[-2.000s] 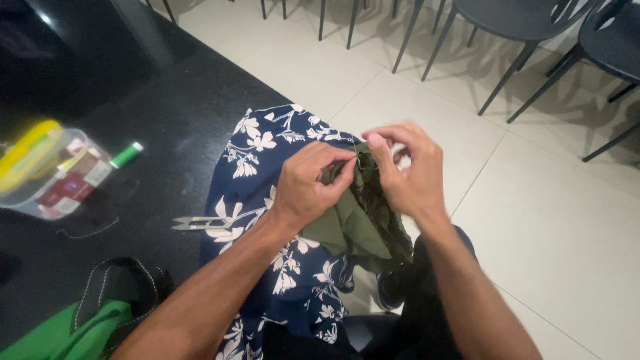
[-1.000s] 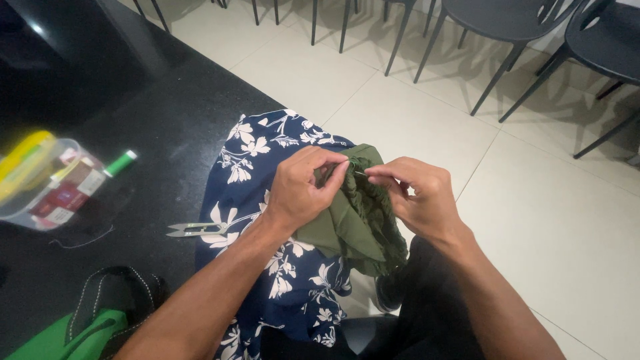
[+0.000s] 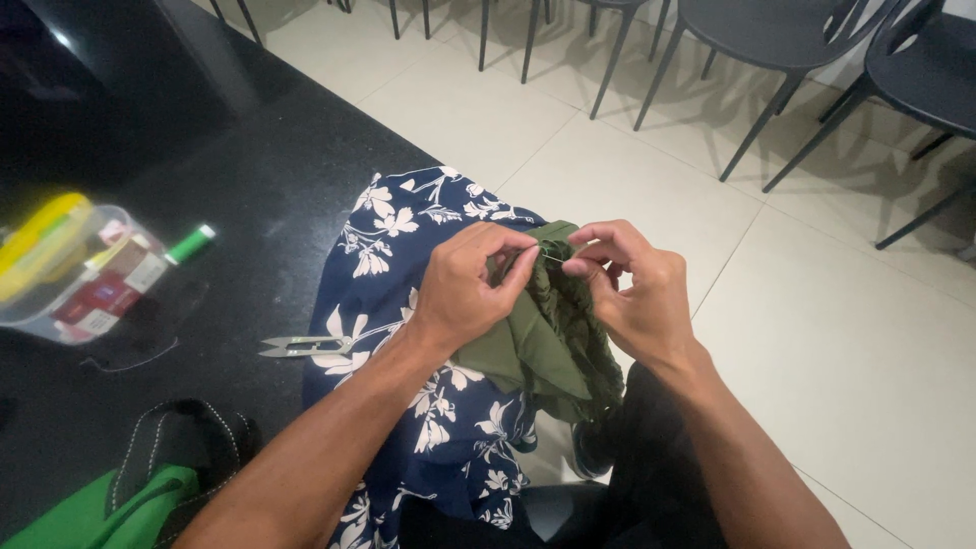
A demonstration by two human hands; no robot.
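Observation:
Olive-green gathered fabric (image 3: 534, 351) hangs below both hands over a navy floral cloth (image 3: 396, 206). My left hand (image 3: 473, 282) pinches the green fabric's upper edge between thumb and forefinger. Close on its right, my right hand (image 3: 640, 290) holds a thin needle (image 3: 553, 258) at the fingertips, its other end at the fabric near the left fingertips. A bit of green thread shows beside the needle. Metal thread snips (image 3: 305, 347) lie left of my left wrist, their blades over the black table and their handle end on the floral cloth.
On the black table (image 3: 252, 191), a clear plastic container (image 3: 46, 324) with a yellow lid or item stands at left, a green thread spool (image 3: 191, 244) beside it. A loose thread (image 3: 133, 367) and a green bag (image 3: 99, 511) with dark straps lie nearer. Several black chairs (image 3: 762, 38) stand beyond on the tiled floor.
My right hand has come back closer to my left hand than one second ago, when the two were farther apart. My left hand keeps its pinch on the green fabric.

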